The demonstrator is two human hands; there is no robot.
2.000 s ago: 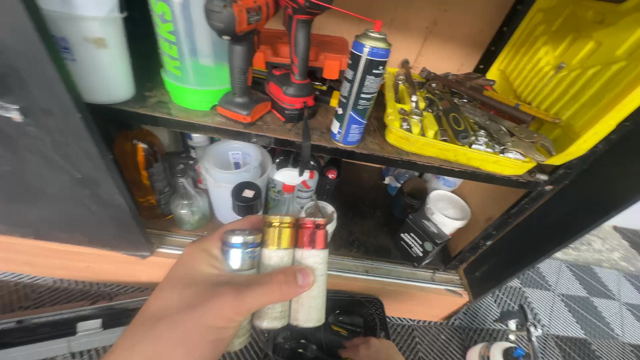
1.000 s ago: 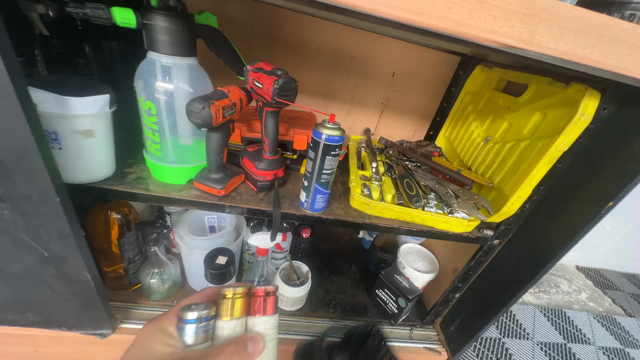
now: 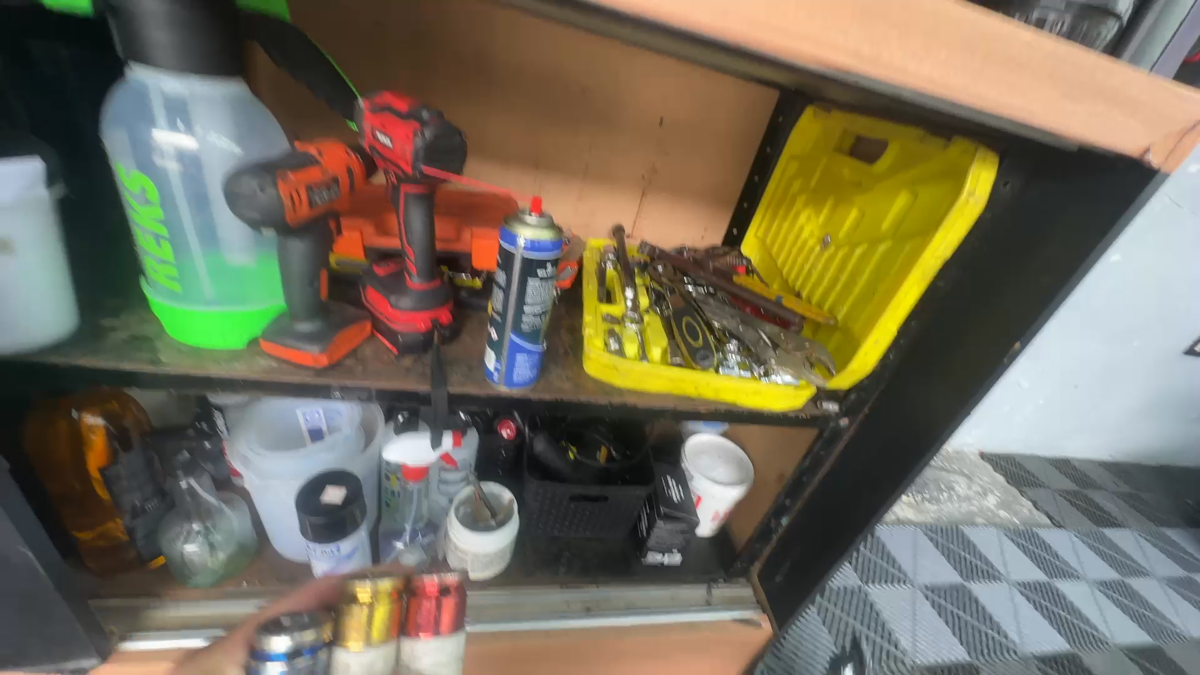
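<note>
At the bottom edge, my left hand (image 3: 225, 647) grips several small cylinders side by side: one with a silver and blue top (image 3: 291, 642), one with a gold top (image 3: 367, 614) and one with a red top (image 3: 435, 609). Their lower parts are cut off by the frame. My right hand is out of view. Behind the held cylinders, on the lower shelf, stand a black-capped can (image 3: 333, 516), a white tub with a brush or stick in it (image 3: 481, 539) and a black plastic basket (image 3: 588, 502) holding dark items.
Upper shelf: a pump sprayer (image 3: 197, 206), an orange cordless tool (image 3: 305, 253), a red cordless tool (image 3: 412, 225), an aerosol can (image 3: 523, 300) and a yellow case of wrenches (image 3: 694, 384). Lower shelf: a clear bucket (image 3: 272, 459), a small black box (image 3: 667, 516), a white cup (image 3: 717, 473).
The black basket now stands on the lower shelf; it is not there one second ago, when a dark object is at the bottom edge. The view has shifted. My left hand still holds the cylinders.
</note>
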